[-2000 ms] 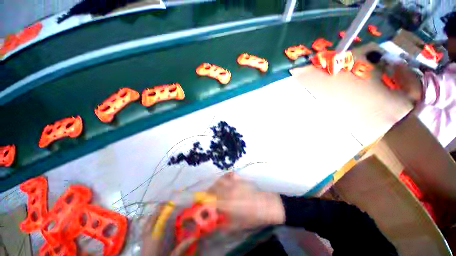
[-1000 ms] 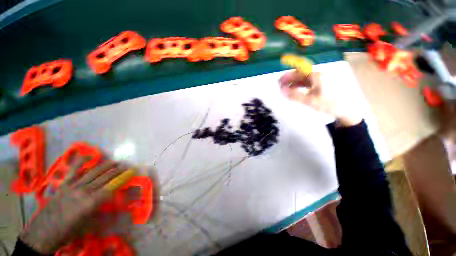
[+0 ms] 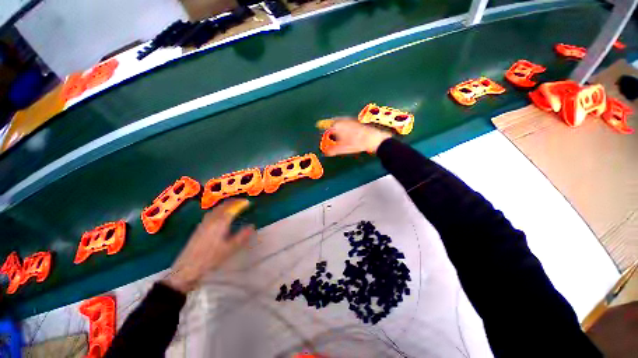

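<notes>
Orange controller shells (image 3: 233,187) lie spaced along the dark green belt. My right hand (image 3: 352,137), with a yellow finger cot, is over the belt and closed on an orange shell (image 3: 327,142), mostly hidden by the hand. My left hand (image 3: 214,242), also with a yellow cot, is at the belt's near edge, fingers apart and empty, just below two shells that touch. A heap of small black pads (image 3: 376,276) lies on the white work sheet (image 3: 448,308). One loose shell (image 3: 102,325) lies at the sheet's left end, partly behind my left sleeve.
The conveyor belt (image 3: 280,105) crosses behind the sheet. Several shells (image 3: 584,103) are piled on a cardboard sheet (image 3: 566,168) at right. A metal post (image 3: 603,45) stands there. A blue item (image 3: 10,339) is at the lower left. Black parts (image 3: 199,29) lie beyond the belt.
My left hand has moved from the orange pile to the belt's edge. My right hand has moved from above the white sheet onto the belt, around a shell. The view has shifted.
</notes>
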